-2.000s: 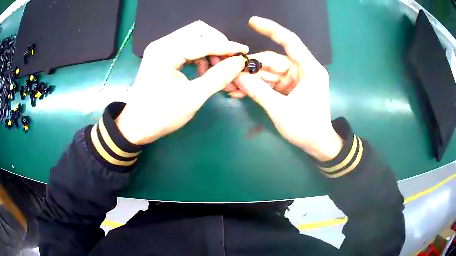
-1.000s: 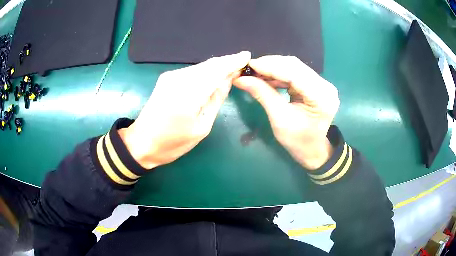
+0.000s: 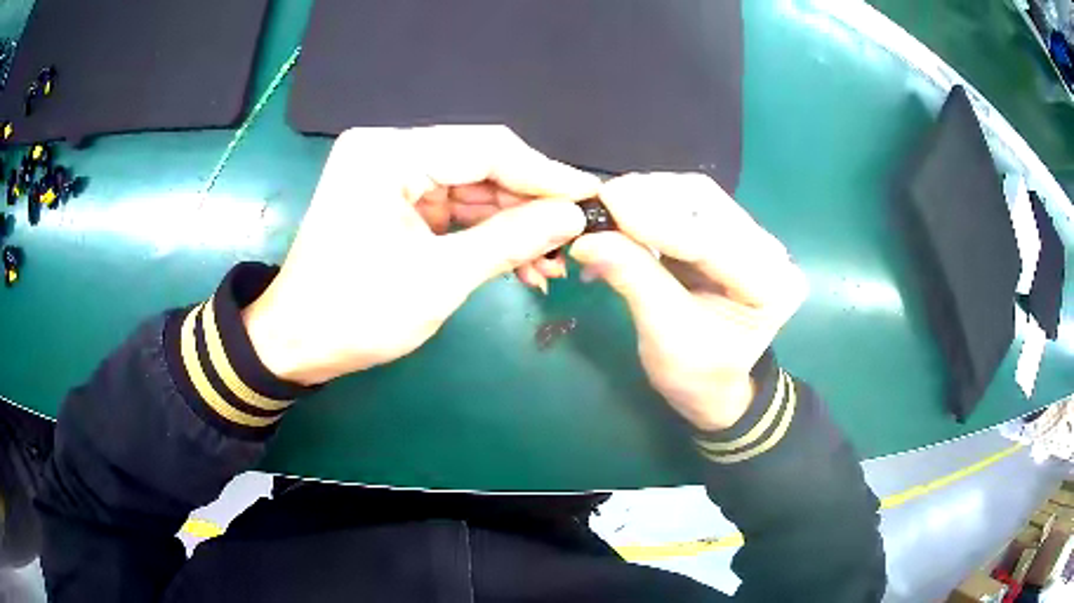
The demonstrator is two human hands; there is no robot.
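A small glossy black part with pale marks is pinched between my two hands in front of me. My left hand grips its left side between thumb and index finger. My right hand holds its right side with thumb and fingertips. Much of the part is hidden by the fingers; no yellow shows on it. The hands are raised over the green tabletop, just at the near edge of the centre pad.
Loose black parts with yellow spots lie at the far left, by the left pad. A light-green strip lies between the pads. A tilted black panel is at right, with white scraps behind it. A reddish-brown mark is below the hands.
The view has shifted, so the loose parts sit further left and more white scraps show at right. My hands have changed their grip around the part, which both still hold.
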